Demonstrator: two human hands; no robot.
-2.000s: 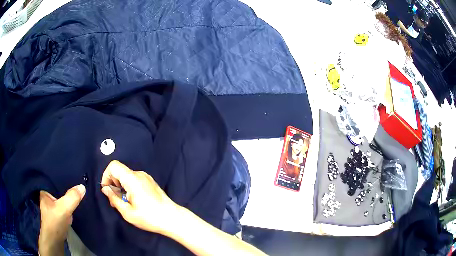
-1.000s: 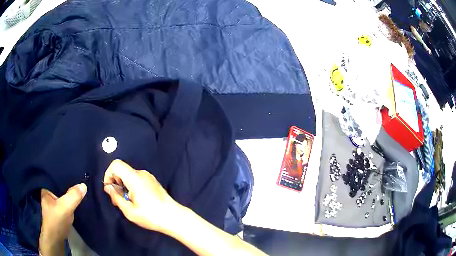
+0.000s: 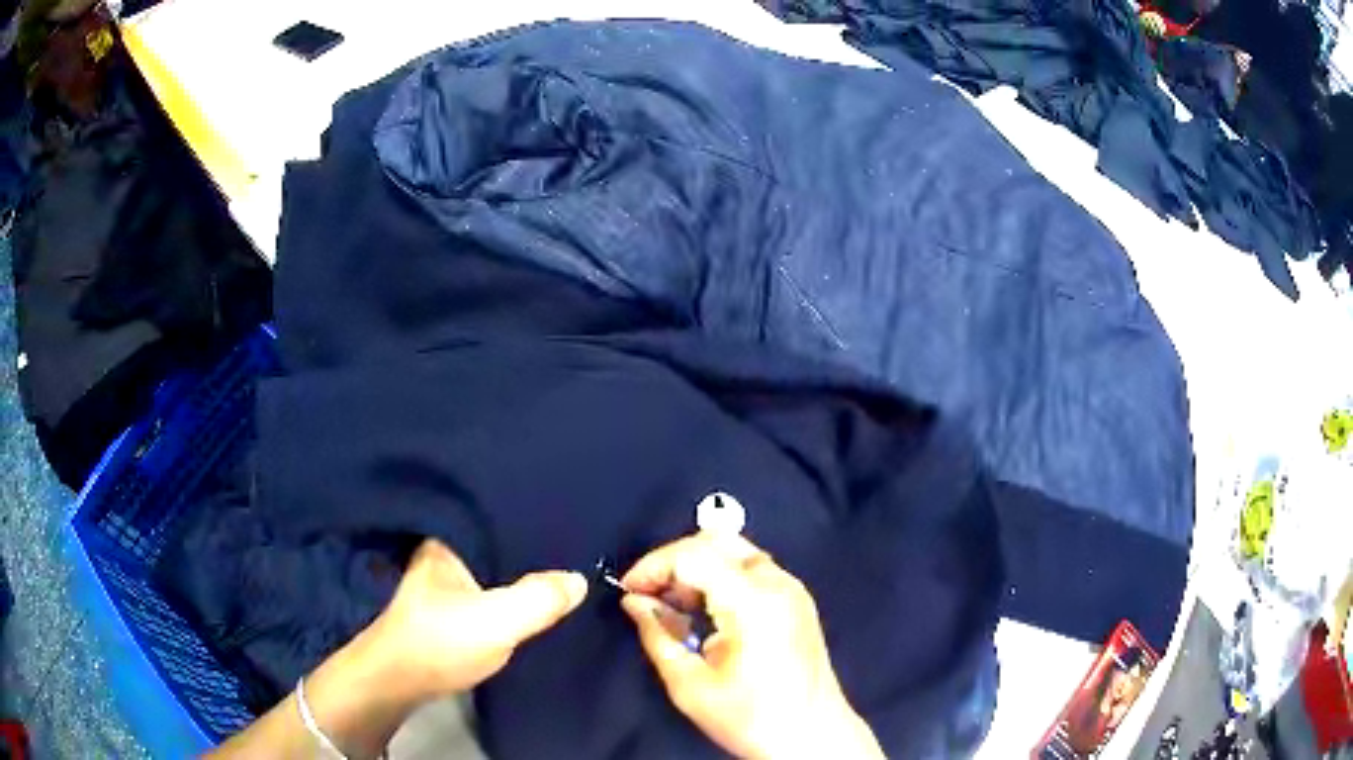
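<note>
The navy coat shell is bunched in front of me, with its bluer quilted lining spread behind. A silver-white disc lies on the shell just above my right hand. My right fingertips pinch a thin glinting needle, its tip at a small dark fastener on the cloth. A small blue-ended tool shows in the right palm. My left hand holds the shell from the left, thumb on top beside the fastener, its fingers hidden under the cloth.
A blue plastic crate with dark garments stands at the left. A red-edged smartphone lies at the lower right. Dark fabric pieces lie along the far table edge. A red box is cut off at the right. A black square lies at the back left.
The view has swung left, so the coat and hands sit further right and the crate shows more. My right fingertips have come closer to the left thumb and the dark fastener.
</note>
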